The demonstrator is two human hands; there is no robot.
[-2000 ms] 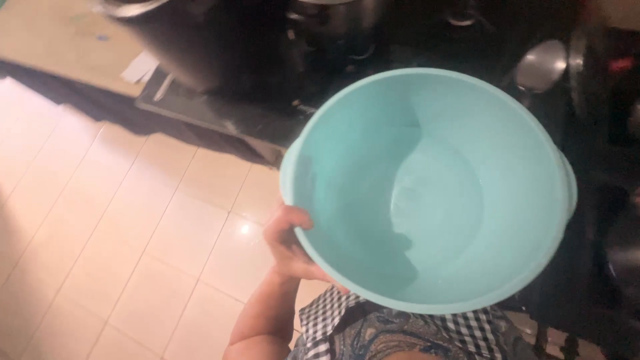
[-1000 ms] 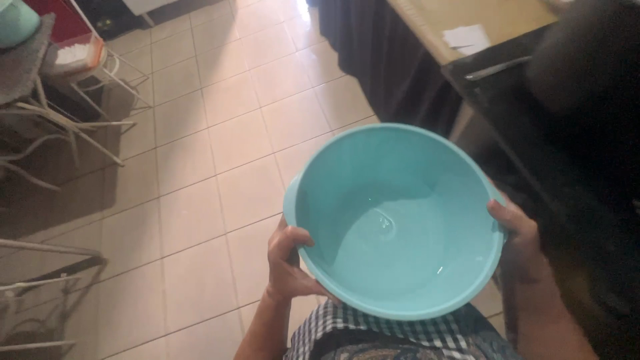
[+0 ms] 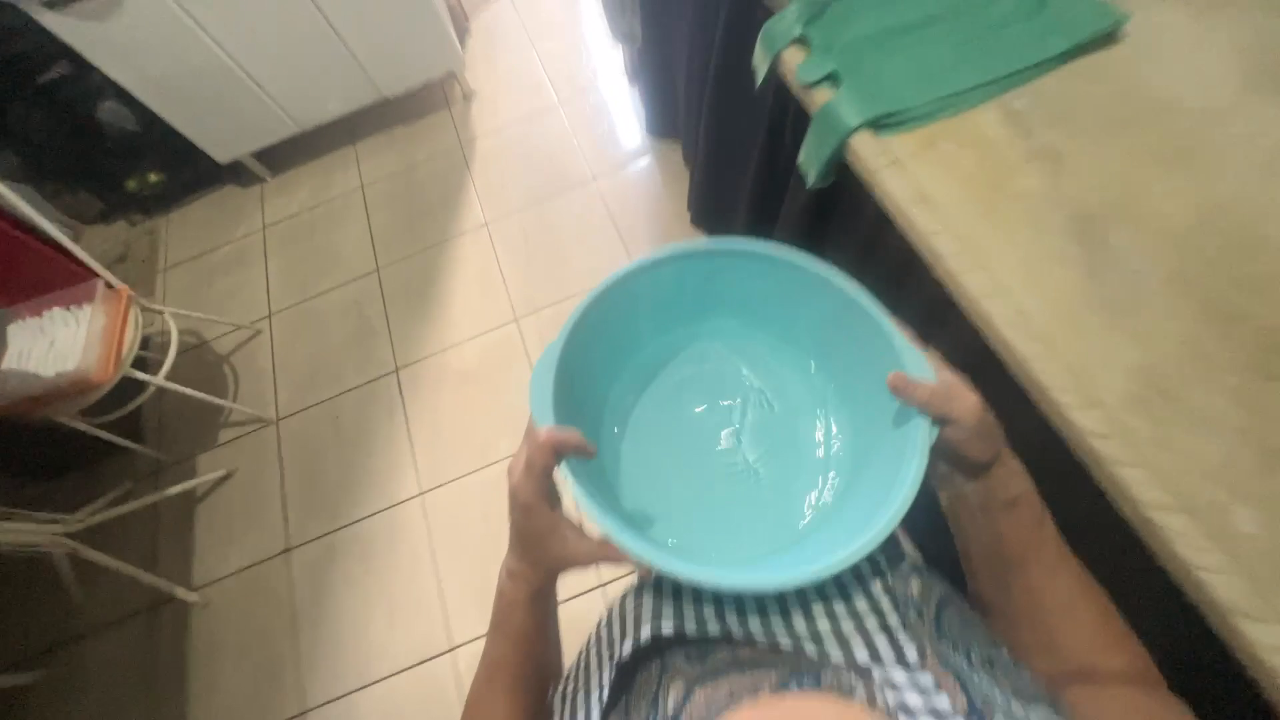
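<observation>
A round turquoise plastic basin [image 3: 640, 500] is held up before my body, above a checked apron [image 3: 800, 620]. Bright rippled glints inside it look like clear liquid at the bottom. My left hand [image 3: 545, 500] grips the basin's left side, with fingertips over the rim and the thumb near its lower edge. On the opposite side, my right hand [image 3: 950, 415] grips the rim by the handle, its thumb on the inner edge. The other fingers of both hands are partly hidden behind the basin.
A beige countertop [image 3: 1060, 270] runs along the right, with green fabric or a green bag [image 3: 930, 60] over its far edge. Dark curtains [image 3: 740, 130] hang below. White metal chair legs [image 3: 190, 390] and a clear container [image 3: 60, 340] stand left, white cabinets [image 3: 270, 60] farther off, on tiled floor [image 3: 440, 400].
My right hand, not visible in the oldest frame, now holds the basin's right side. The view has swung from the dark stove area to the beige counter, with the basin still held.
</observation>
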